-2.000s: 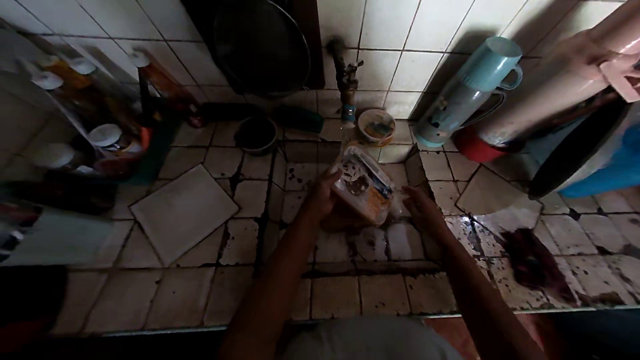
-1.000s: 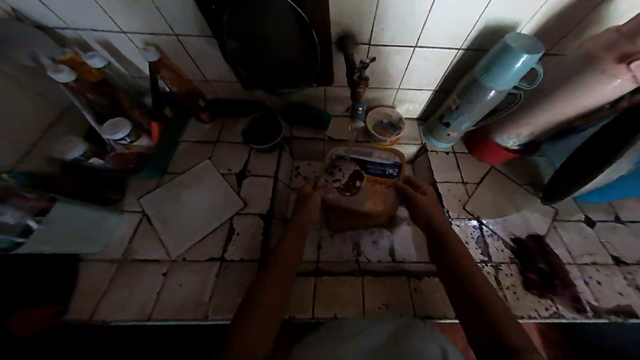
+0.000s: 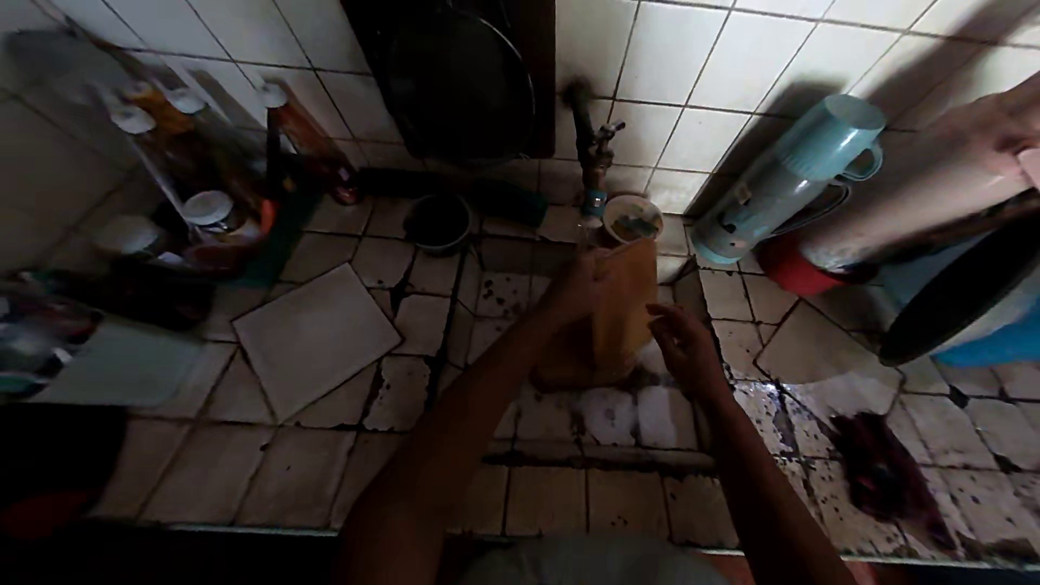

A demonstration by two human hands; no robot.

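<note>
My left hand grips a yellowish plastic container or lid by its upper left part, tilted on edge below the tap. To its right, my right hand is apart from it, fingers loosely curled, nothing seen in them. A brownish container lies low in the tiled sink basin, partly hidden by my left arm and the held piece. A small round tub with something in it stands behind, beside the tap.
Left of the basin are a dark bowl, a loose square tile and a bottle among others. On the right stand a light blue thermos, a large pink vessel, a dark pan and a dark red cloth.
The printed face of the held piece, seen earlier, has turned away, and the piece stands on edge. My right hand has let go of it and moved off to the right.
</note>
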